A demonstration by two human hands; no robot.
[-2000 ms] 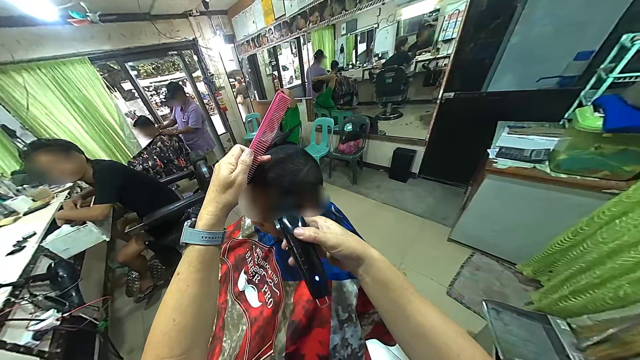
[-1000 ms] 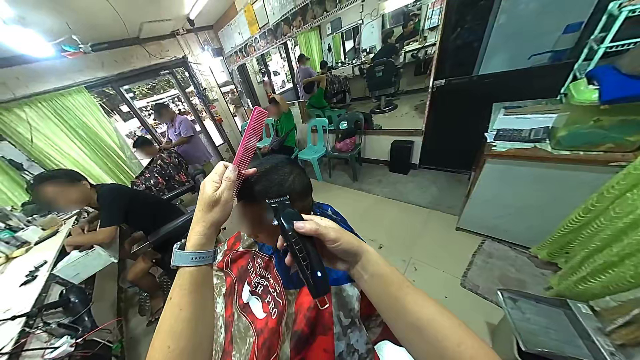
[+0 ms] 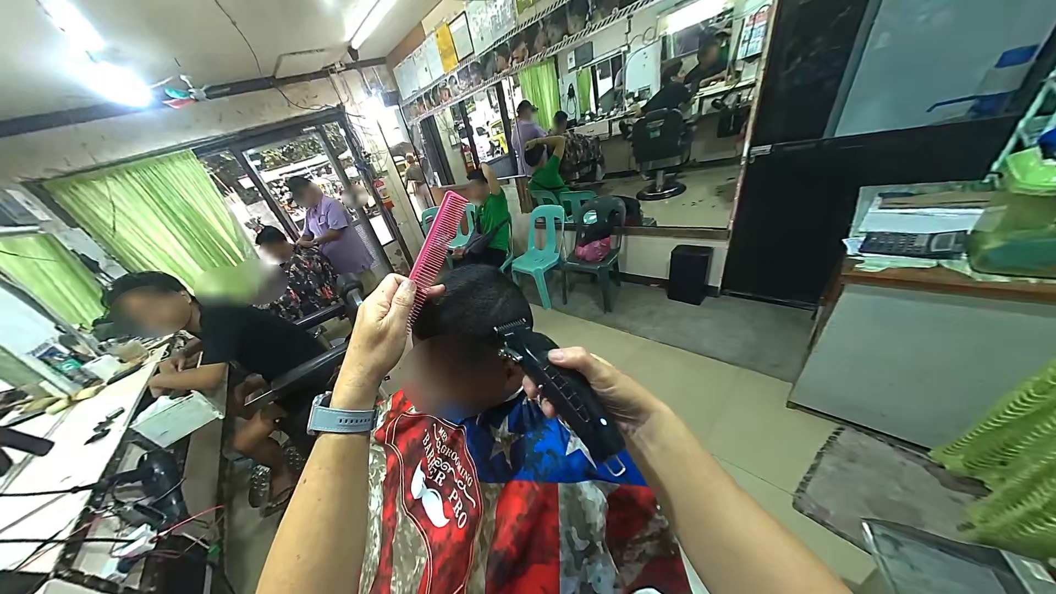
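Observation:
A person in a red, white and blue barber's cape sits in front of me, with short dark hair. My left hand, with a grey watch band on its wrist, holds a pink comb upright and slightly tilted at the left side of the head. Around a black hair clipper my right hand is closed. The clipper's toothed blade lies at the hair on the right side of the head; whether it touches cannot be told.
At the left, a person in black leans on a counter holding a hair dryer and cables. Behind are a person in purple, a seated caped person, and plastic chairs beside a wall mirror. A cabinet and metal tray stand right.
The clipper has moved from in front of the face to the right side of the head. My left hand still holds the comb at the head's left side.

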